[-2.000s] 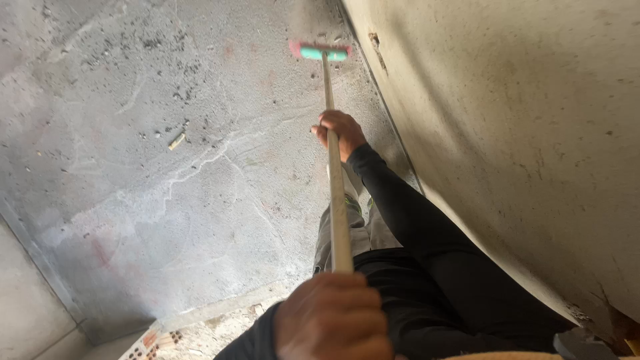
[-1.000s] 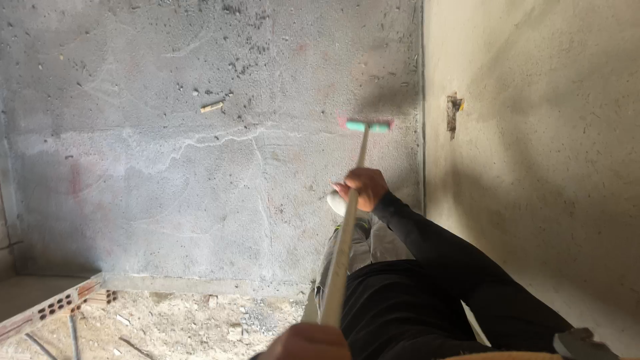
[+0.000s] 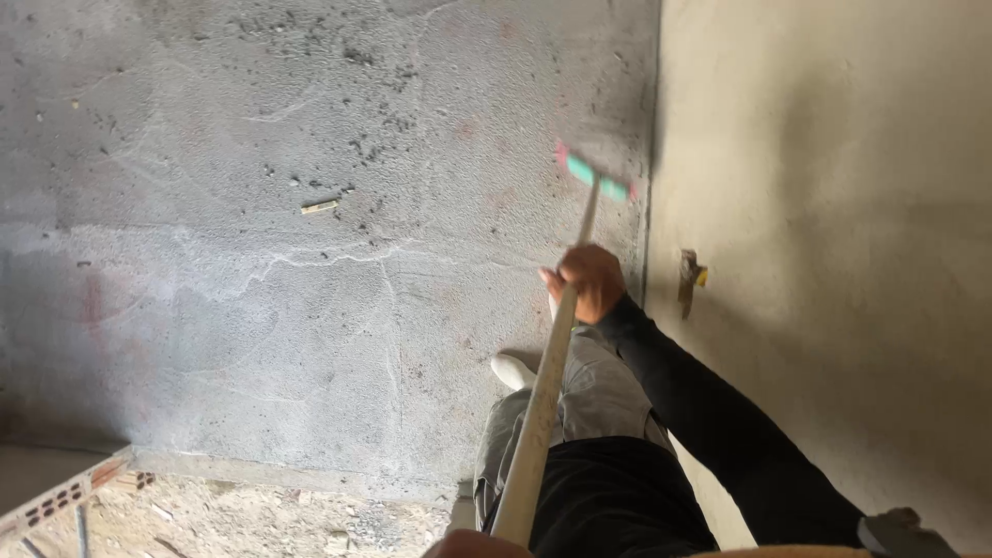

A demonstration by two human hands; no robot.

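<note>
A push broom's pale wooden handle (image 3: 546, 403) runs from the bottom edge up to a teal broom head (image 3: 595, 177) with pink ends, slightly blurred. The head lies on the grey concrete floor (image 3: 325, 349), near the foot of the right wall. My right hand (image 3: 593, 283), in a black sleeve, is wrapped around the middle of the handle. Only the top of my left hand (image 3: 477, 545) shows at the bottom edge, at the handle's upper end; its fingers are mostly hidden. Dark crumbs of debris (image 3: 360, 56) and a small pale strip (image 3: 319, 207) lie on the floor left of the broom head.
A plastered wall (image 3: 837, 194) with a small recess (image 3: 687, 283) rises close on my right. Below the floor's edge lies rubble (image 3: 294, 515), with hollow bricks (image 3: 66, 496) and a metal bar (image 3: 81, 531) at the lower left. My white shoe (image 3: 511, 372) stands on the concrete.
The broom head was level one second ago and now slants, its right end lower and nearer the wall. Both hands have stayed on the handle. The view has turned since two seconds ago.
</note>
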